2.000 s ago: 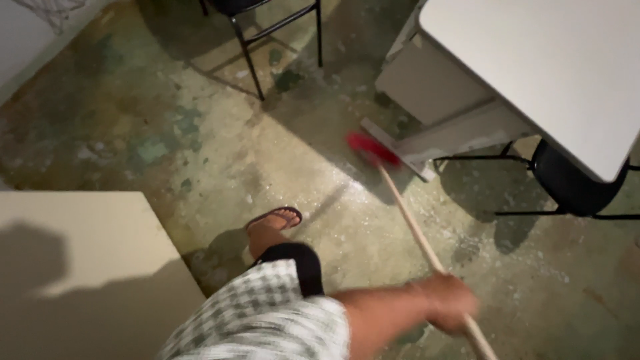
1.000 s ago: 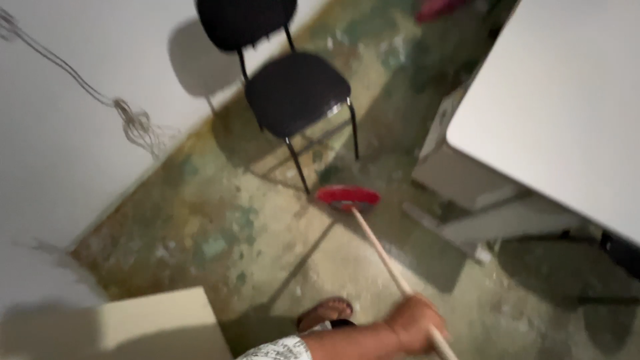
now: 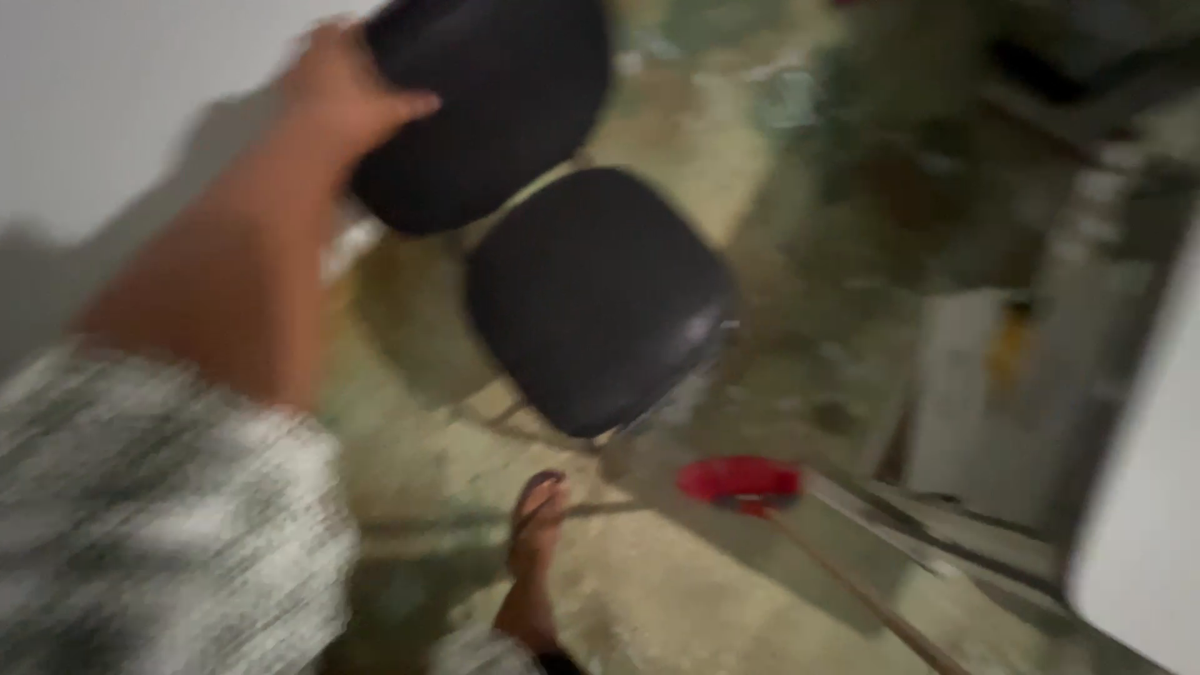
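Observation:
My left hand (image 3: 352,89) grips the side edge of the black backrest (image 3: 487,103) of a chair at the upper left, its thumb across the face. Below and right of the backrest is the chair's black padded seat (image 3: 600,300). A broom with a red head (image 3: 741,480) rests on the floor right of my sandaled foot, and its thin handle (image 3: 872,600) runs down to the bottom edge. My right hand is out of view, so its hold on the handle cannot be seen. The picture is blurred.
The white tabletop (image 3: 1144,487) juts in at the right edge, with pale panels (image 3: 966,375) and a floor-level leg bar beside the broom head. A white wall (image 3: 122,84) stands at the left. The floor (image 3: 656,600) is stained and patchy.
My left hand has come into view and taken hold of the chair's backrest. My right hand, on the broom handle one second ago, has left the view. The view has shifted toward the chair.

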